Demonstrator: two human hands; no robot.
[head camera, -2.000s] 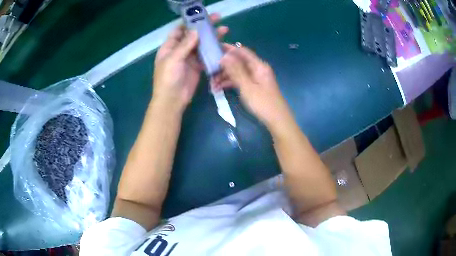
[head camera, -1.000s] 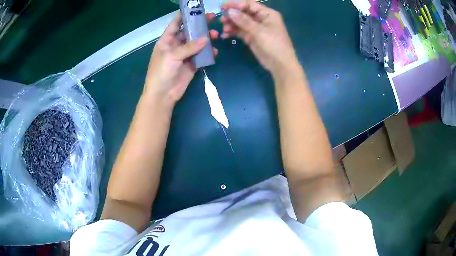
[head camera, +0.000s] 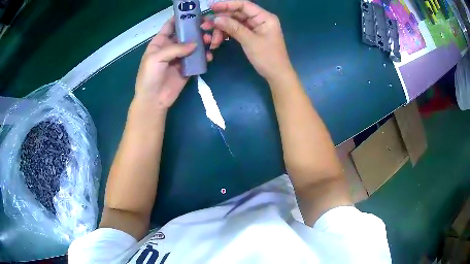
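Note:
My left hand (head camera: 167, 64) is closed around the grey handle of a handheld fan unit (head camera: 191, 49), held upright at the top of the view with its dark oval display facing me. The unit's upper end is cut off by the frame. My right hand (head camera: 252, 31) is just right of the handle, thumb and forefinger close together near its side; whether a small part is between them cannot be told. A white pointed strip (head camera: 211, 104) lies on the bench just below the handle's end.
A clear plastic bag (head camera: 85, 154) of small dark plastic parts (head camera: 45, 162) stands at left. Grey handle covers (head camera: 379, 31) lie on a printed sheet (head camera: 409, 36) at upper right. A cardboard carton (head camera: 379, 154) is below the bench edge. A small white ring (head camera: 223, 191) lies near my shirt.
Since two seconds ago, my right hand has left the handle's lower end and moved up to its right side. The unit now stands straighter in my left hand. The whole view has shifted slightly.

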